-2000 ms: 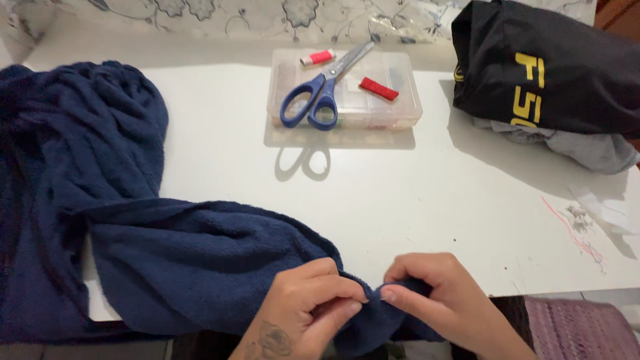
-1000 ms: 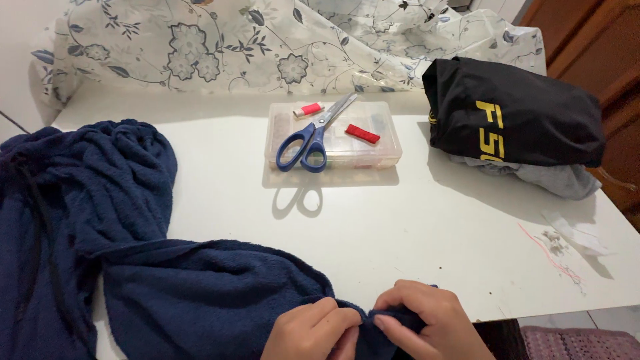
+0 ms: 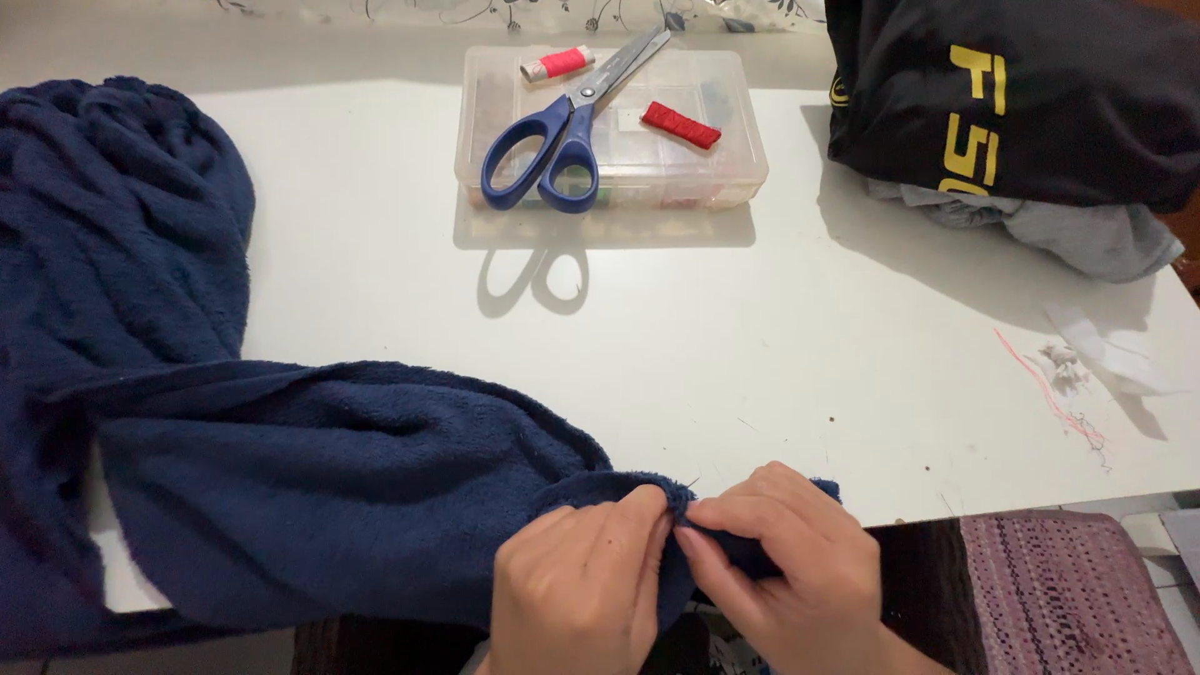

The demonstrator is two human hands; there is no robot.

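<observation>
Navy fleece fabric (image 3: pixel 356 487) stretches from a heap at the left to the table's front edge. My left hand (image 3: pixel 586 572) pinches a fold of its edge between thumb and forefinger. Right beside it, my right hand (image 3: pixel 787 553) grips the same fold with thumb and fingertips, the two hands nearly touching. A thin needle-like tip (image 3: pixel 694 484) pokes up at the fold between them; the rest of it is hidden. Blue-handled scissors (image 3: pixel 567 141), slightly spread, lie on a clear plastic case (image 3: pixel 614 173), with a spool of pink thread (image 3: pixel 560 64) and a wound red thread bundle (image 3: pixel 682 125).
A black garment with yellow lettering (image 3: pixel 1050 103) lies over grey cloth (image 3: pixel 1078 230) at the back right of the white table (image 3: pixel 750 328). White scraps (image 3: pixel 1111 347) and loose pink thread (image 3: pixel 1041 389) lie near the right edge. A purple woven textile (image 3: pixel 1059 581) is beyond the front edge.
Both hands remain at the fabric's edge, their fingertips closer together than two seconds ago. The view has shifted between frames.
</observation>
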